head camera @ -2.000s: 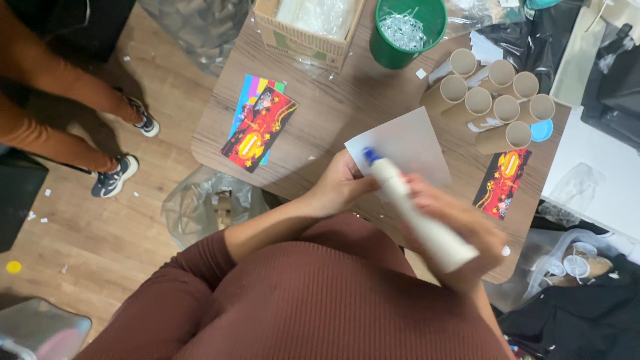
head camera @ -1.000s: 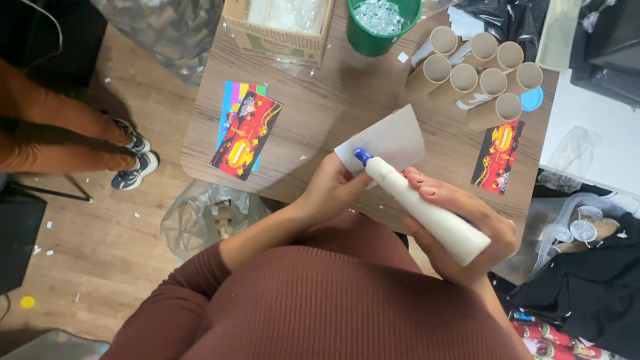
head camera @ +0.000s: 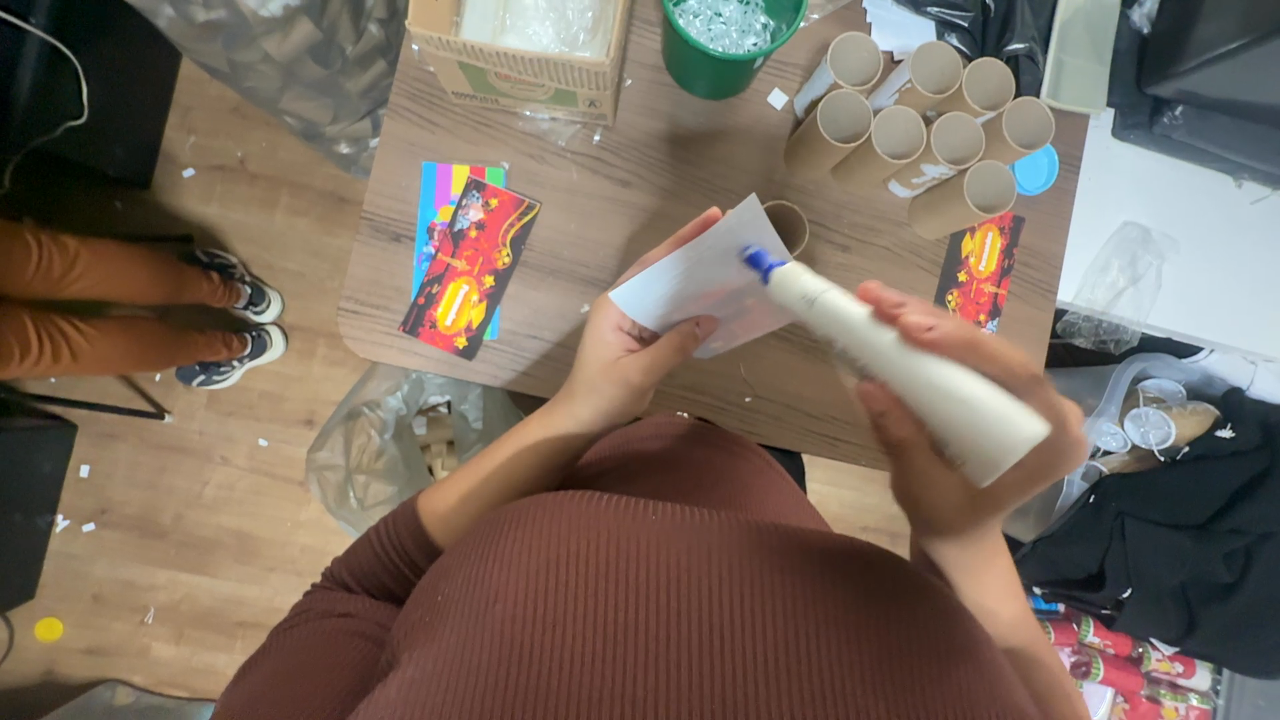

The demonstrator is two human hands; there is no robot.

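My left hand [head camera: 635,345] holds a white sheet of paper [head camera: 690,285] by its near-left side, thumb on top. Gripped in my right hand [head camera: 960,420] is a white glue bottle [head camera: 900,370], its blue nozzle [head camera: 763,262] pointing at the sheet's upper right part; whether it touches cannot be told. Just behind the sheet stands a cardboard tube [head camera: 787,228], partly hidden. Several more cardboard tubes [head camera: 897,135] stand grouped at the back right, some with white paper on them. Red and black printed cards lie at the left [head camera: 472,268] and at the right [head camera: 982,265].
On the wooden table [head camera: 640,170] are a cardboard box [head camera: 520,80] with plastic bags, a green bucket [head camera: 730,50] of shredded material and a blue lid [head camera: 1036,170]. A plastic bag [head camera: 400,450] hangs near the front edge. Another person's legs [head camera: 110,300] are at the left.
The paper sheet has been tilted and turned in my left hand, and a cardboard tube now shows behind it. My right hand keeps the glue bottle over the sheet.
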